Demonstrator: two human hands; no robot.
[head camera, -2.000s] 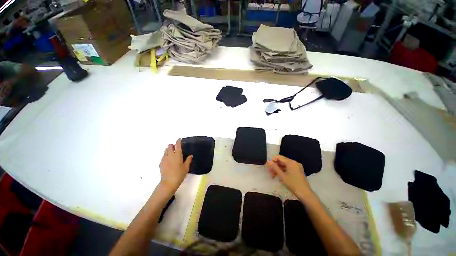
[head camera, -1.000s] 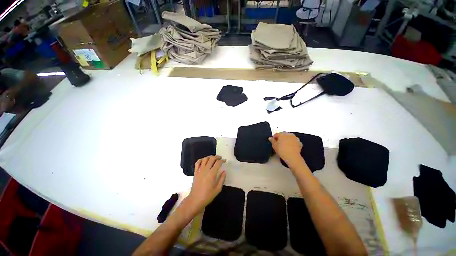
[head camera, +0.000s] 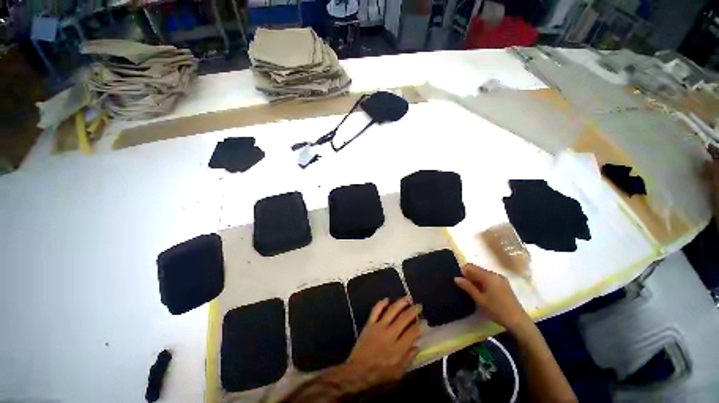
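Four black panels lie side by side in a front row on the grey-beige gluing board (head camera: 236, 264); the leftmost panel (head camera: 253, 344) is uncovered. My left hand (head camera: 386, 338) rests with spread fingers on the third panel (head camera: 374, 290), covering its lower part. My right hand (head camera: 490, 295) has its fingertips at the right edge of the fourth panel (head camera: 436, 285); whether they pinch it is unclear. Behind are four panel stacks, the leftmost (head camera: 191, 271) partly off the board. The glue bottle (head camera: 506, 245) lies at right, nozzle toward the near edge.
Irregular black pieces (head camera: 545, 214) lie at right, a small black strip (head camera: 158, 375) at left. Small black pieces (head camera: 236, 153) and a black pouch (head camera: 385, 106) lie behind. Beige-grey fabric stacks (head camera: 296, 63) stand at the far edge. A white-rimmed bucket (head camera: 516, 370) is below the near edge.
The view has turned right, bringing the bucket into view. Both hands have left the back stacks for the front row's right part. My right hand has let go of the second stack.
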